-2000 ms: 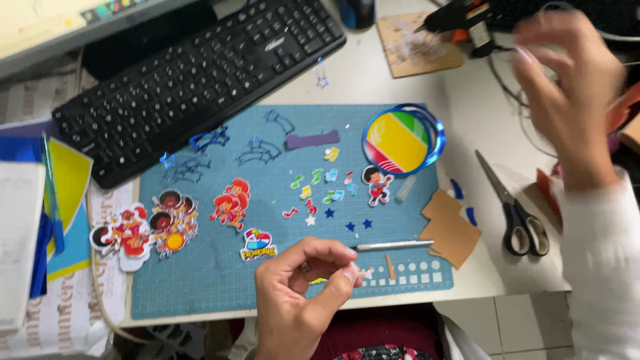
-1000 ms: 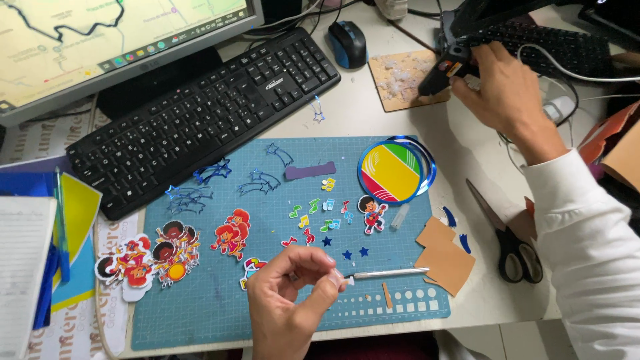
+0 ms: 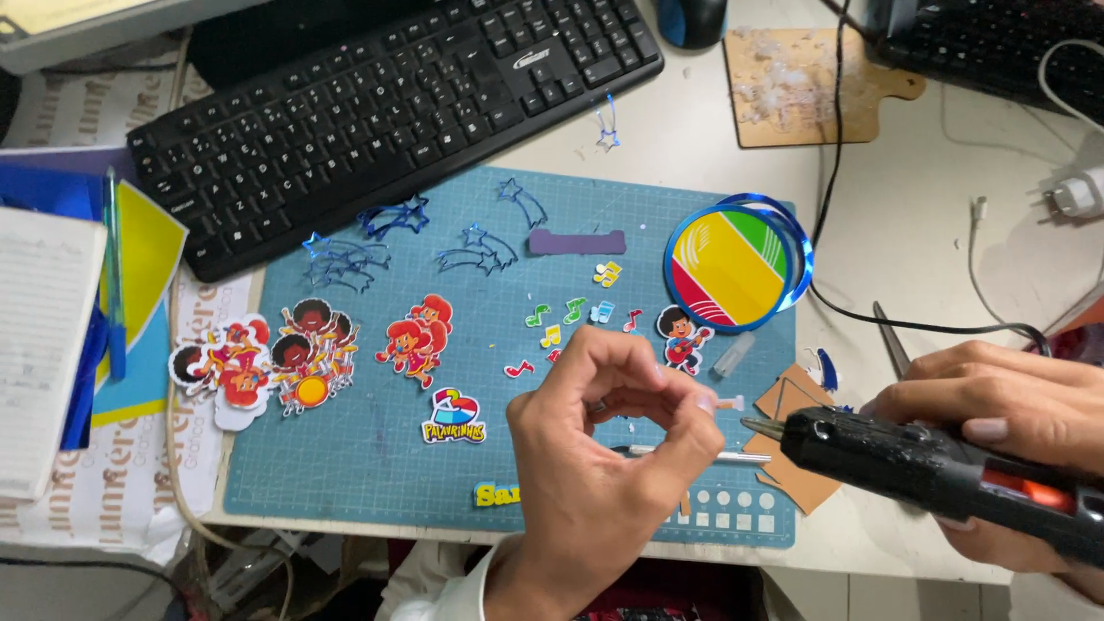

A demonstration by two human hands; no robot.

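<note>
My left hand (image 3: 608, 431) is above the lower part of the teal cutting mat (image 3: 362, 466), thumb and forefinger pinched on a small pale piece (image 3: 729, 403). From the right, my right hand (image 3: 992, 431) grips a black hot glue gun (image 3: 914, 466), its metal nozzle just right of the small piece. Beneath my left hand lies a craft knife (image 3: 746, 457), partly hidden. Paper music notes (image 3: 574, 310), a guitar player cutout (image 3: 683, 336) and a purple strip (image 3: 576, 242) rest on the mat. A round striped disc (image 3: 729, 267) with blue rings lies at its upper right.
A black keyboard (image 3: 397, 121) borders the mat above. Character cutouts (image 3: 315, 354) and blue star outlines (image 3: 479, 250) lie at left. Scissors (image 3: 890, 336) are partly under my right hand. A glue-spotted wooden board (image 3: 802, 86), brown card pieces (image 3: 798, 431) and the gun's cable (image 3: 832, 181) are at right.
My right hand, at the glue gun by the wooden board one second ago, has brought the gun down beside my left hand. The left hand keeps its pinch. The view has shifted closer.
</note>
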